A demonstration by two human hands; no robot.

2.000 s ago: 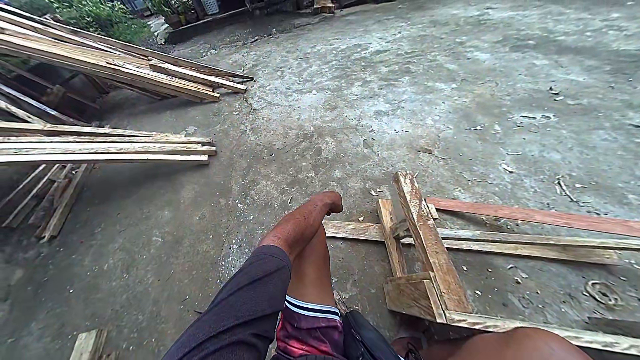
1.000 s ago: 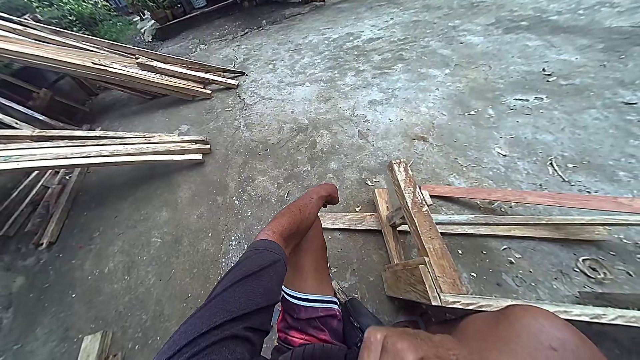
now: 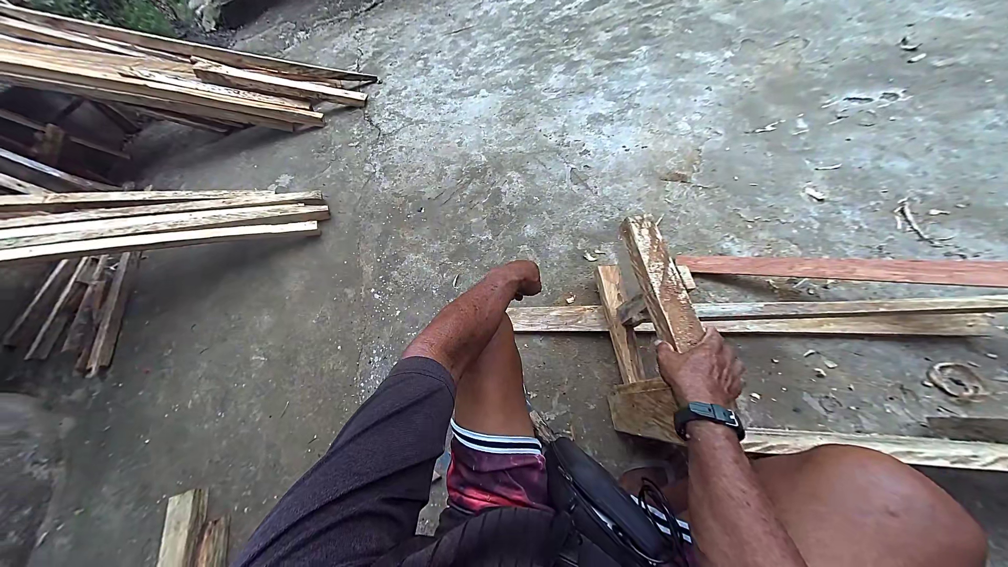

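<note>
My left hand [image 3: 521, 277] hangs over my bent left knee, its fingers curled down and partly hidden; nothing shows in it. My right hand [image 3: 703, 368], with a dark watch [image 3: 709, 419] on the wrist, is closed around the near part of a thick wooden beam [image 3: 660, 276]. The beam leans over a low wooden frame, beside a thinner upright piece [image 3: 620, 323] and above a wooden block [image 3: 644, 407]. Long wooden strips [image 3: 835, 307] run to the right behind and under the frame.
A reddish board [image 3: 843, 268] lies on the concrete ground [image 3: 441, 181] at the right, among wood shavings. Stacked wooden strips [image 3: 197, 224] and a larger lumber pile [image 3: 173, 75] fill the left side. Short wood pieces [image 3: 185, 528] stick up at the lower left. A black bag [image 3: 602, 504] rests at my lap.
My right hand has come up from the lower edge onto the thick beam and closed on it. My left hand has stayed over the left knee.
</note>
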